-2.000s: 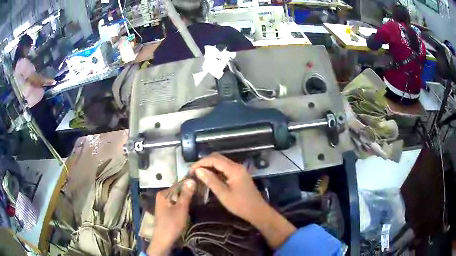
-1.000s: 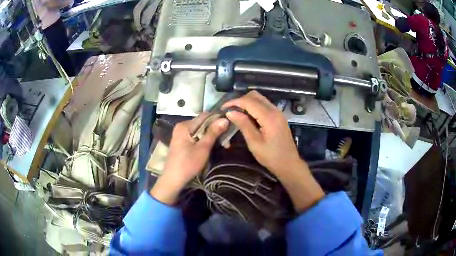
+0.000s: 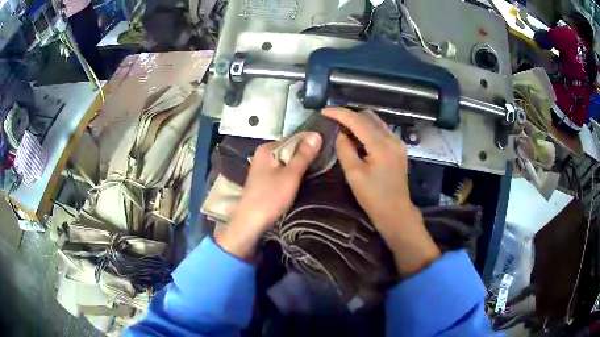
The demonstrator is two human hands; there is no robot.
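Note:
A small dark brown cloth piece with a beige underside (image 3: 320, 153) is held in front of the machine's clamp arm (image 3: 385, 62). My left hand (image 3: 279, 181) pinches its left part between thumb and fingers. My right hand (image 3: 376, 161) is at its upper right edge, with the index fingertip on the top corner; the thumb is partly hidden, and whether it grips is unclear. Below my hands lies a fanned bundle of brown pieces (image 3: 329, 240) with pale edge lines. Beige pieces (image 3: 222, 199) lie to its left.
The grey machine plate (image 3: 260, 99) with a chrome guide rod (image 3: 276, 71) stands ahead. A tan brush-like item (image 3: 463, 191) lies at the tray's right. Tied beige bundles (image 3: 122, 191) are at left. A plastic bag (image 3: 513, 247) is at right. A person in red (image 3: 569, 72) is at upper right.
The cloth piece, earlier folded between my fingertips, now shows a wider brown face. My right fingers have spread more. The machine sits slightly higher and further right in view.

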